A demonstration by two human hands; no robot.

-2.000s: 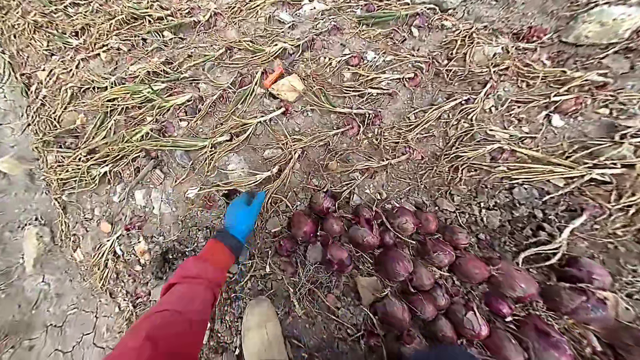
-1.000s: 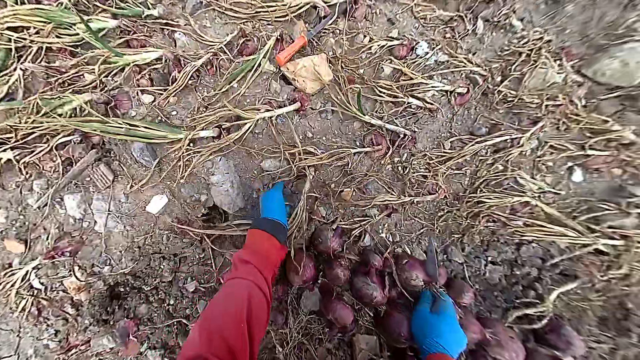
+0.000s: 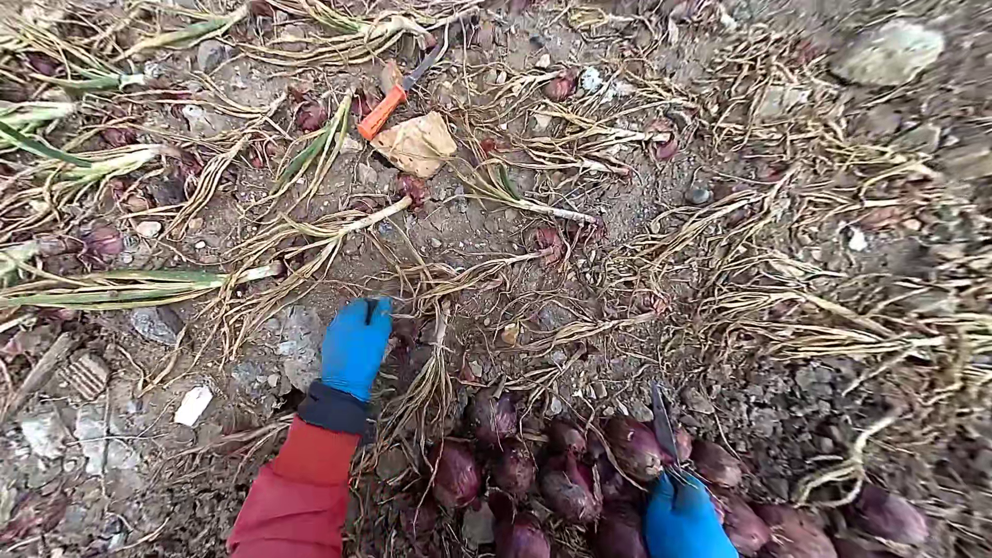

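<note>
My left hand (image 3: 356, 349), in a blue glove and red sleeve, is low over the soil at centre left, its fingers beside dry onion leaves (image 3: 438, 364). A dark round thing, perhaps an onion, lies just right of its fingertips; whether the hand grips anything is hidden. My right hand (image 3: 686, 518), also blue-gloved, is closed on a knife whose blade (image 3: 663, 422) points up over the heap of red onions (image 3: 570, 488) at the bottom. Another knife with an orange handle (image 3: 382, 112) lies on the ground beside a pale stone (image 3: 418, 145).
Onion plants with dry and green leaves (image 3: 139, 287) lie across the soil at the upper left and middle. A large pale rock (image 3: 891, 53) sits at the upper right. A white stone chip (image 3: 193, 405) and grey stones (image 3: 298, 345) are near my left arm.
My right hand, out of sight two seconds ago, came into view with a knife over the onion heap. My left hand has moved from the heap's left edge to the dry leaves above it.
</note>
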